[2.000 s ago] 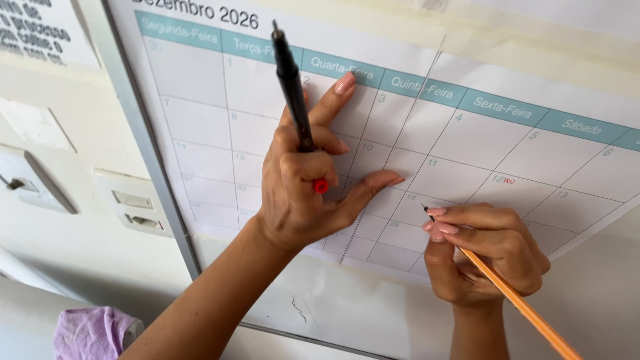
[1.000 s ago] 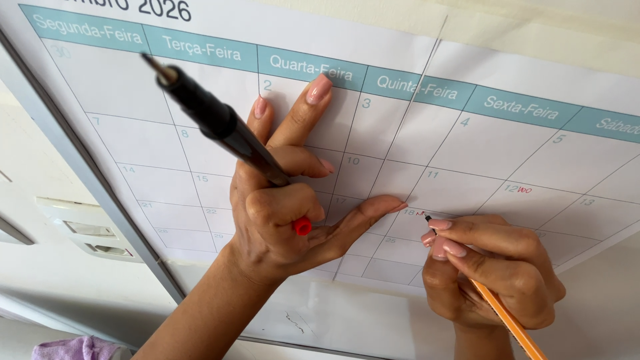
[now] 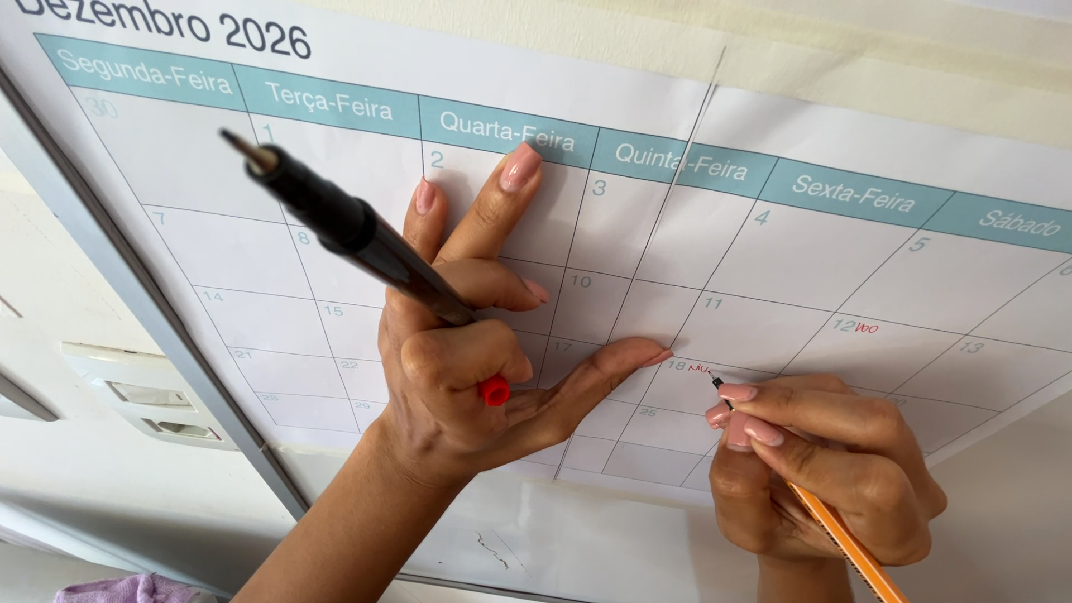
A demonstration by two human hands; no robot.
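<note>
A printed paper month calendar (image 3: 494, 218) lies against a framed white board. My left hand (image 3: 469, 368) presses it with spread fingertips and thumb, while a black pen (image 3: 360, 226) is held between its curled fingers, tip up and to the left. A small red pen cap (image 3: 495, 390) shows at that hand's palm side. My right hand (image 3: 829, 461) grips an orange fineliner pen (image 3: 837, 528), its tip at short red writing in the box numbered 18, beside my left thumb. Red writing also shows in the box numbered 12.
The grey metal frame (image 3: 151, 293) of the board runs down the left. Beyond it, a white switch and socket plate (image 3: 151, 394) is on the wall. Purple cloth (image 3: 126, 589) shows at the bottom left. A dark mark is on the board below the calendar.
Red writing has grown in the box numbered 18, at my right hand's pen tip. My left hand stays spread on the calendar with the black pen. The view has come closer.
</note>
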